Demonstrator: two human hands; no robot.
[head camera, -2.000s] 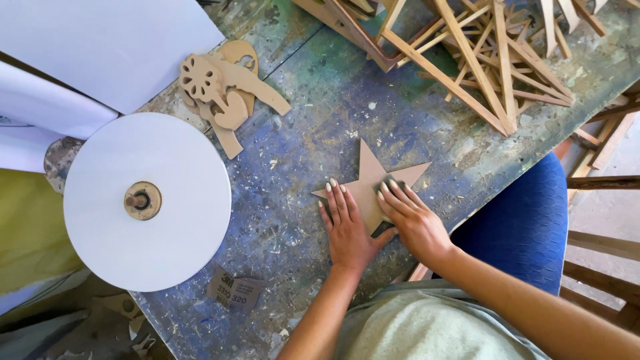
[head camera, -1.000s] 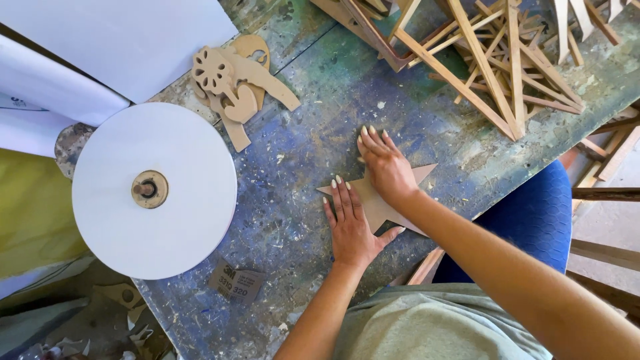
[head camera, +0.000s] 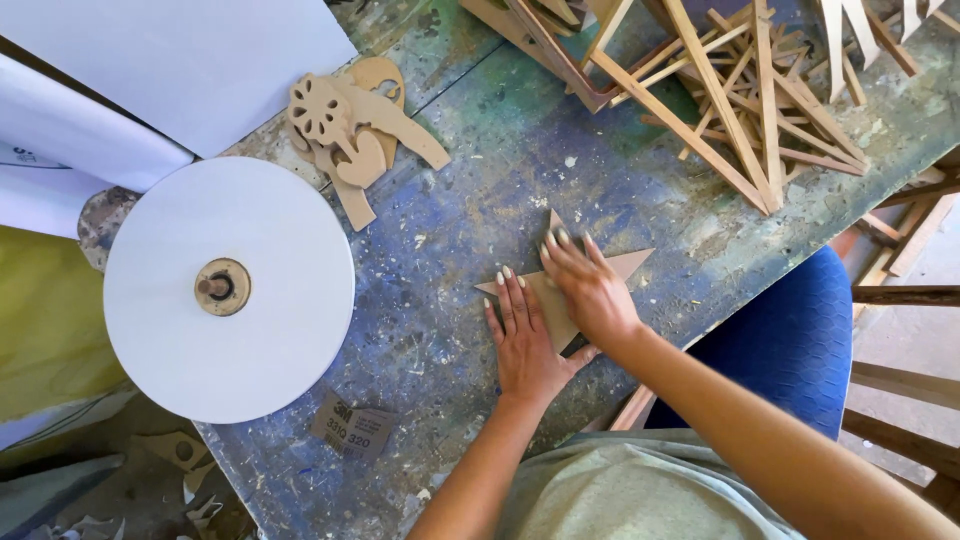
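A flat star cut from thin brown board (head camera: 553, 309) lies on the paint-stained workbench (head camera: 435, 330). My left hand (head camera: 525, 341) rests palm down on its left part, fingers spread a little, thumb out to the right. Over the upper middle of the star lies my right hand (head camera: 592, 289), flat and slightly blurred; a dark edge shows under its fingertips, too unclear to name. Both hands cover parts of the star, with some points showing. To the lower left, a piece of 3M sandpaper (head camera: 352, 425) lies with its printed back up.
A large white disc on a spindle (head camera: 292, 345) stands at the left. Behind it are cut board shapes (head camera: 364, 159) and white sheets (head camera: 180, 67). Wooden strips and frames (head camera: 712, 90) pile up at the upper right. A blue chair (head camera: 787, 337) touches the bench's near side.
My right hand has moved over the star, from its right side to further up, then back a little toward its middle. My left hand has stayed on the star's left part.
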